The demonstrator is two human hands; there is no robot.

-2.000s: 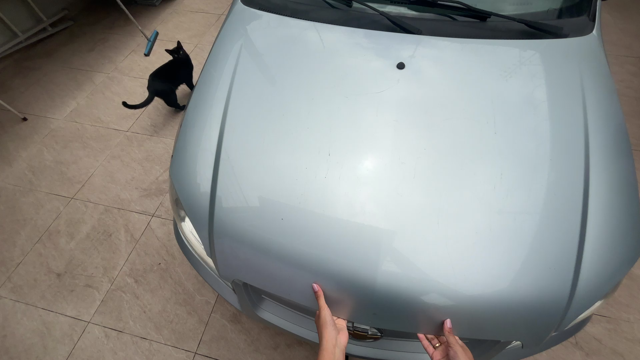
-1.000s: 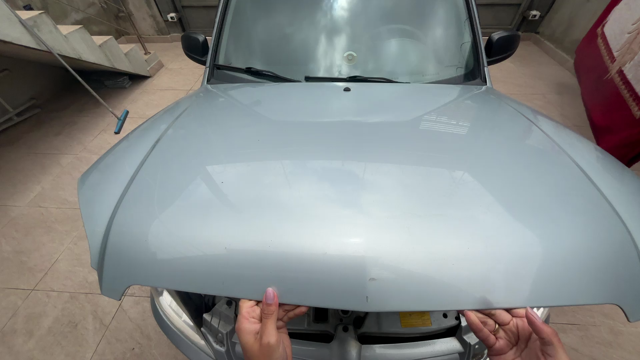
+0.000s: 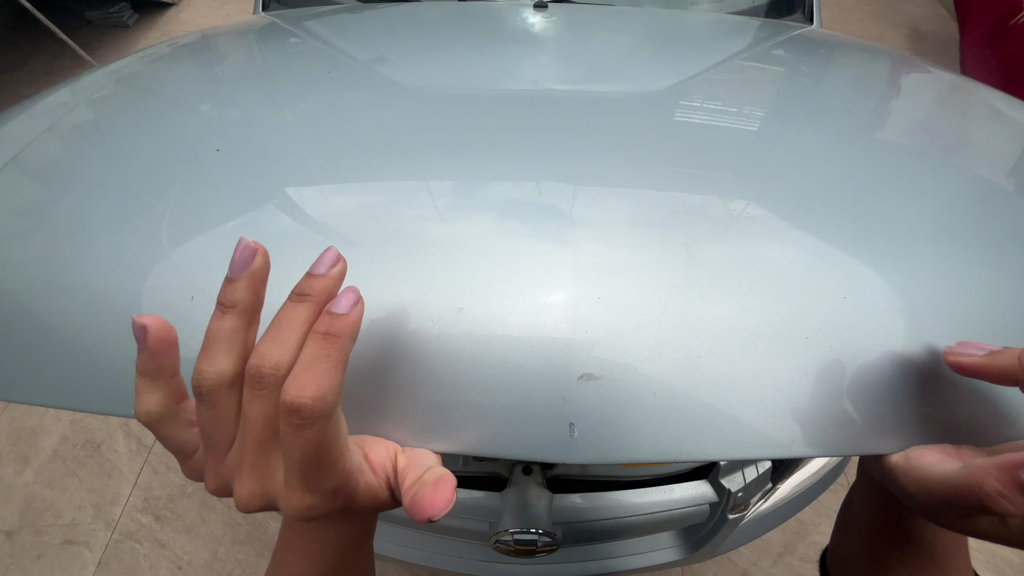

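The silver-blue hood (image 3: pixel 552 272) of a car fills most of the head view, its front edge raised above the grille. My left hand (image 3: pixel 280 392) is at that edge, left of centre, fingers spread upward in front of the hood and thumb out to the right; it grips nothing. My right hand (image 3: pixel 960 464) is at the right frame edge, partly cut off, with its palm by the hood's edge and a finger apart above. Below the gap are the grille (image 3: pixel 640 508), a Chevrolet emblem (image 3: pixel 525 542) and part of a headlight (image 3: pixel 800 484).
Beige floor tiles (image 3: pixel 72 480) show on the lower left. A red cloth (image 3: pixel 988 48) hangs at the top right. The base of the windshield (image 3: pixel 680 8) runs along the top edge, and a thin pole (image 3: pixel 60 32) crosses the upper left corner.
The hood was down two seconds ago and stood raised one second ago. My hands have gone from fingers under its front edge to spread fingers before it. The view has moved closer.
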